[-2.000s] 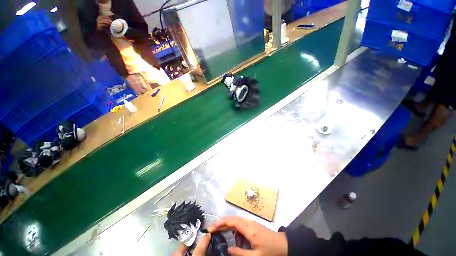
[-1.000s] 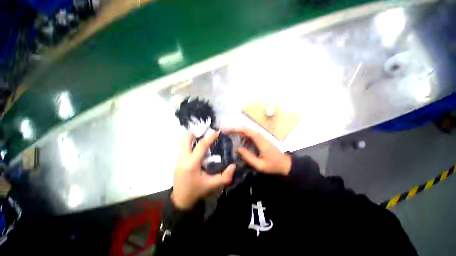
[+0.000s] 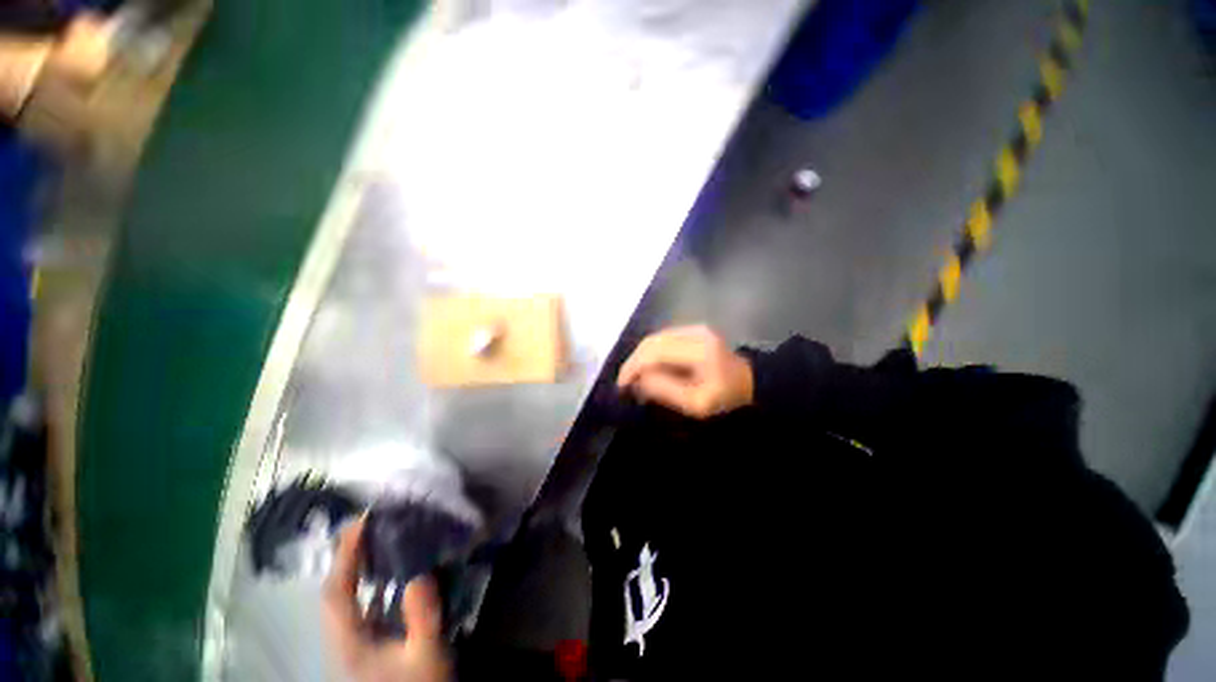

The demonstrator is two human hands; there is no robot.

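Observation:
The black spiky-haired figure [image 3: 434,533] is at the lower left over the metal bench, blurred, its head pointing left. My left hand [image 3: 387,620] holds it from below, thumb and fingers on the dark body. My right hand [image 3: 690,370] is away from the figure, beside the bench's edge, with its fingers curled; blur hides whether anything is in them. The tan cardboard pad [image 3: 447,349] lies on the bench between my hands and the belt, with a white blob in its middle.
The green belt [image 3: 174,293] curves along the left of the bench [image 3: 334,320]. A small white-capped bottle [image 3: 803,183] stands on the grey floor near yellow-black tape [image 3: 980,220]. A blue plastic object [image 3: 840,53] is at the top. Someone's hand [image 3: 74,53] shows at the top left.
The view has turned, so the bench now runs steeply upward. My right hand has let go of the figure and moved away to the right; my left hand still holds it.

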